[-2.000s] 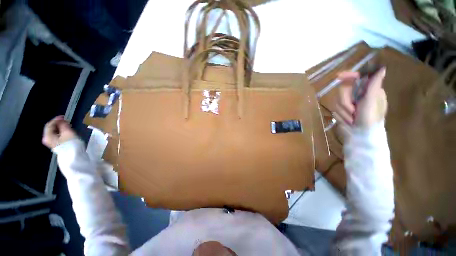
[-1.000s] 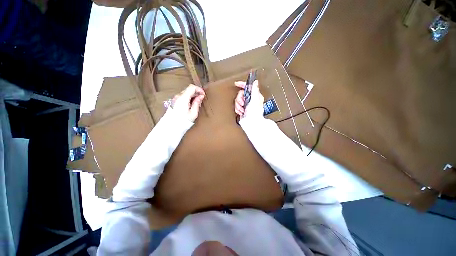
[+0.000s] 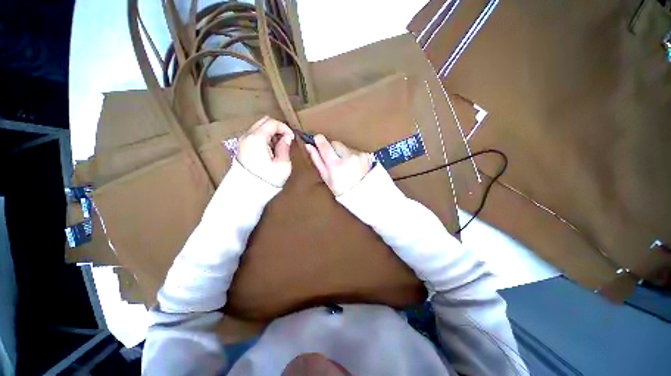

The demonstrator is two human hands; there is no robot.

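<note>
A tan-brown bag panel (image 3: 324,242) lies flat in front of me on other panels. Long brown handles (image 3: 276,70) run up from its top band. My left hand (image 3: 266,149) is at the base of the right-hand handle, thumb and fingertips pinched together; any thread there is too fine to see. My right hand (image 3: 337,163) holds dark thread snips (image 3: 304,137), mostly hidden in the fingers, their tip at the left fingertips. A dark label (image 3: 399,150) shows right of my right hand. A shiny patch (image 3: 231,145) is partly covered by my left hand.
A thin black cord (image 3: 487,152) loops right from my right hand. More brown panels (image 3: 559,125) with pale edge lines lie at the right. Dark labels (image 3: 78,233) stick out at the stack's left. The white table (image 3: 346,26) shows behind. A metal frame stands at the lower left.
From apart, both hands came onto the panel. Over the last second my right hand moved left, bringing the snips to my left fingertips. The view has shifted, too.
</note>
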